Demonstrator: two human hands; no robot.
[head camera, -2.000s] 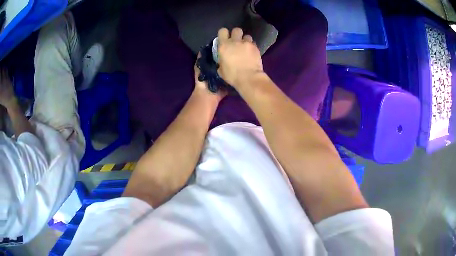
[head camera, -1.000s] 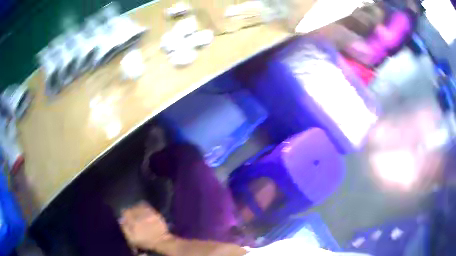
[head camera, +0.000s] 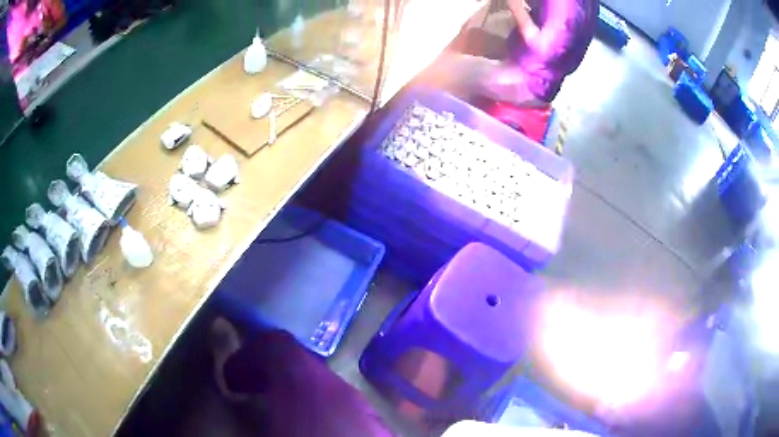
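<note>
Neither of my hands shows; both are out of the picture. Nearest on the tan bench (head camera: 81, 341), a row of several white-grey figurine bodies (head camera: 57, 235) lies at the left. A white glue bottle (head camera: 137, 247) with a blue tip stands beside the row's right end. Several small rounded white parts (head camera: 203, 183) sit in a cluster right of it, with one more white part (head camera: 176, 135) just behind. A small brown board (head camera: 248, 141) holds thin sticks and a round white piece.
A second white bottle (head camera: 255, 55) stands at the bench's back. A clear upright panel (head camera: 342, 43) crosses the bench. A blue tray (head camera: 342, 299), a purple stool (head camera: 487, 299) and a crate (head camera: 547, 239) of small white parts are below right. A person (head camera: 555, 43) is beyond.
The view has swung from my lap, where both hands held a black and white piece, up and right to the bench and floor. Both hands have left the picture.
</note>
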